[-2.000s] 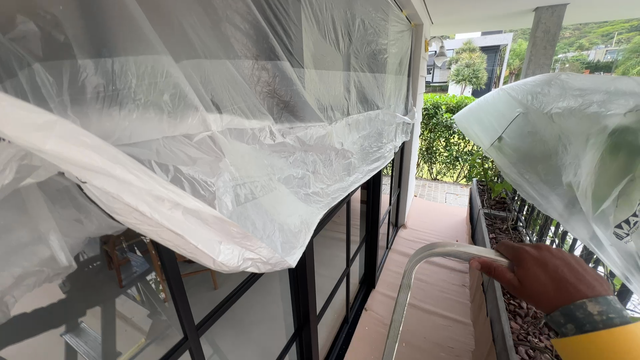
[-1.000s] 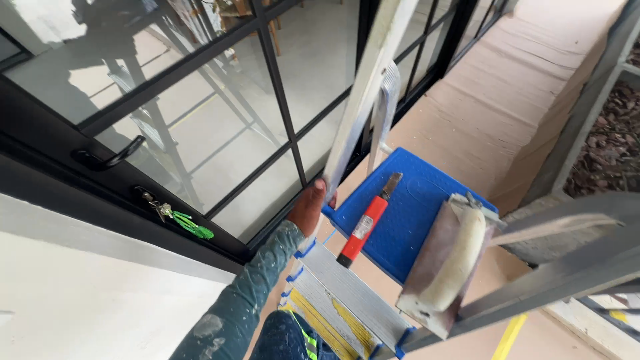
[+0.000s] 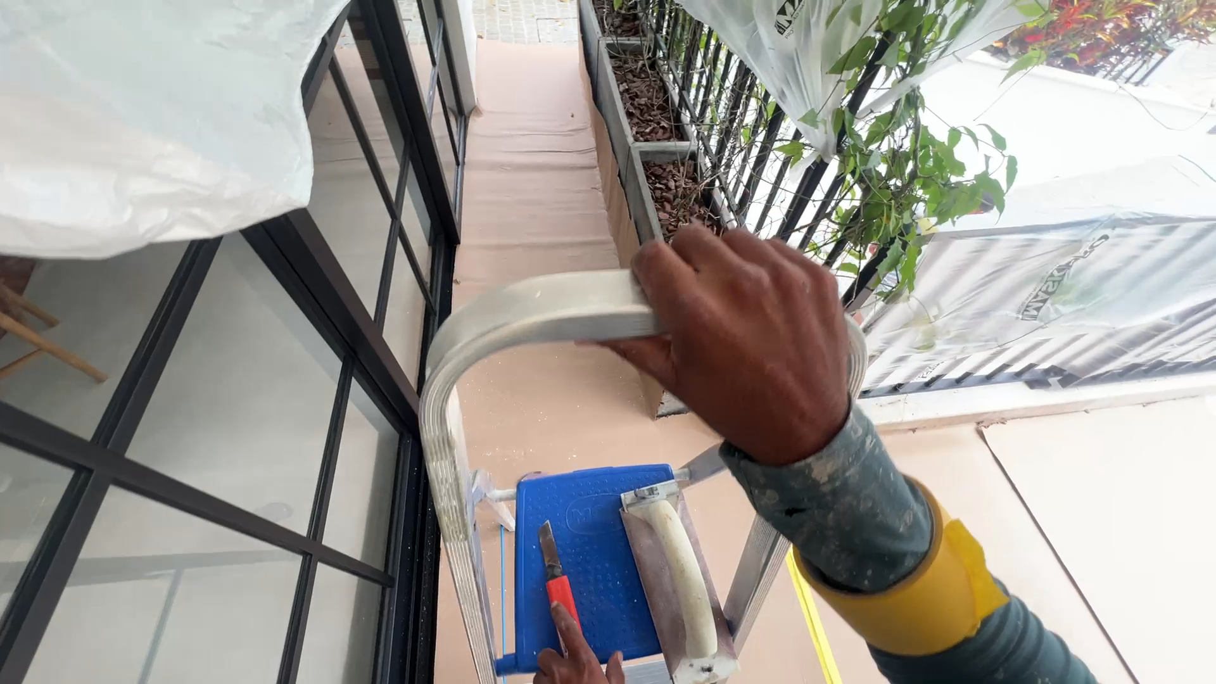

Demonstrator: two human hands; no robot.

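My right hand (image 3: 750, 332) grips the curved top rail of an aluminium stepladder (image 3: 541, 306), and a roll of yellow tape (image 3: 902, 579) rings that forearm over the sleeve. Below, on the ladder's blue plastic tray (image 3: 598, 560), lie a red snap-off utility knife (image 3: 561, 597) and a hand sander (image 3: 679, 579) with a pale handle. At the bottom edge my left hand (image 3: 578, 657) touches the knife's red handle with a fingertip; the lower part of this hand is out of frame, and whether it grips the knife is unclear. The blade points away from the hand.
Black-framed glass doors (image 3: 313, 427) stand close on the left, partly under plastic sheeting (image 3: 152, 123). Brown paper (image 3: 532, 180) covers the walkway. Planters (image 3: 655, 180) and a black railing (image 3: 760, 161) with vines and plastic line the right. A wooden stool's legs (image 3: 47, 337) show behind the glass.
My left hand has moved from the ladder's side rail to the knife on the tray. My right hand, out of sight one second ago, is on the top rail. The view has shifted a lot.
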